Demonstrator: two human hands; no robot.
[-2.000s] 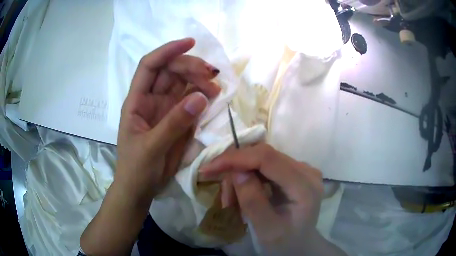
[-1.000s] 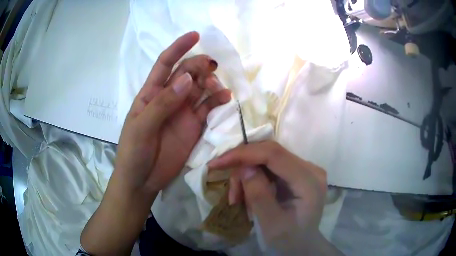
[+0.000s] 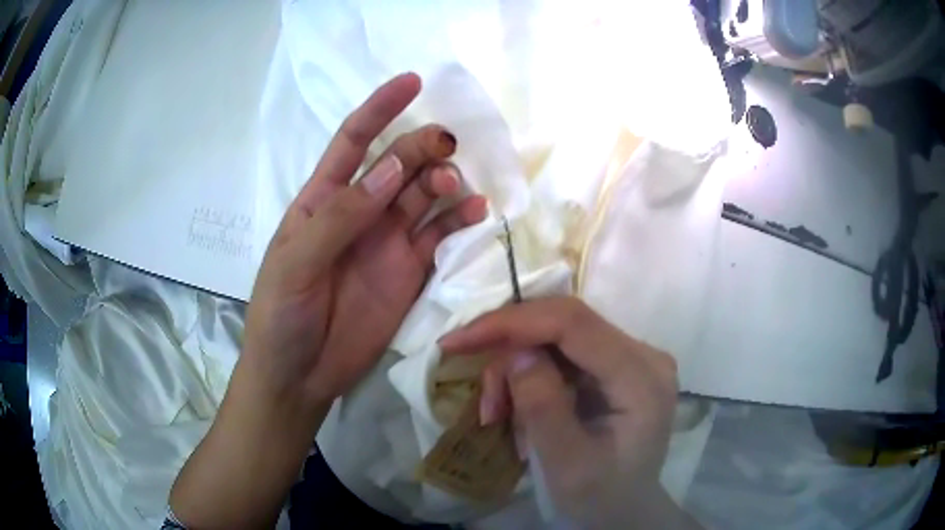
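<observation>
A cream-white garment piece (image 3: pixel 642 259) covers the middle of the table, overexposed at the top under the lamp. A folded part of it lies bunched between my hands, with a tan-yellow patch (image 3: pixel 471 461) at its lower end. My left hand (image 3: pixel 342 248) is palm up at the left, fingers apart and curled, with nothing visible in it. A dark mark shows on one fingertip. My right hand (image 3: pixel 570 383) holds a thin dark pointed tool (image 3: pixel 512 264) like a pen, tip pointing up. Its fingers rest at the fold of cloth.
The sewing machine head (image 3: pixel 793 31) is at the top right, with a ribbed cream knob (image 3: pixel 857 116) and a round black disc (image 3: pixel 761 126) nearby. Dark shears (image 3: pixel 893 280) lie at the right. Shiny pale cloth (image 3: pixel 145 383) hangs below the table edge at the left.
The whole view has shifted slightly, with things sitting further right. My left hand has turned its palm more open. The tan patch shows flatter. The pointed tool stays in my right hand.
</observation>
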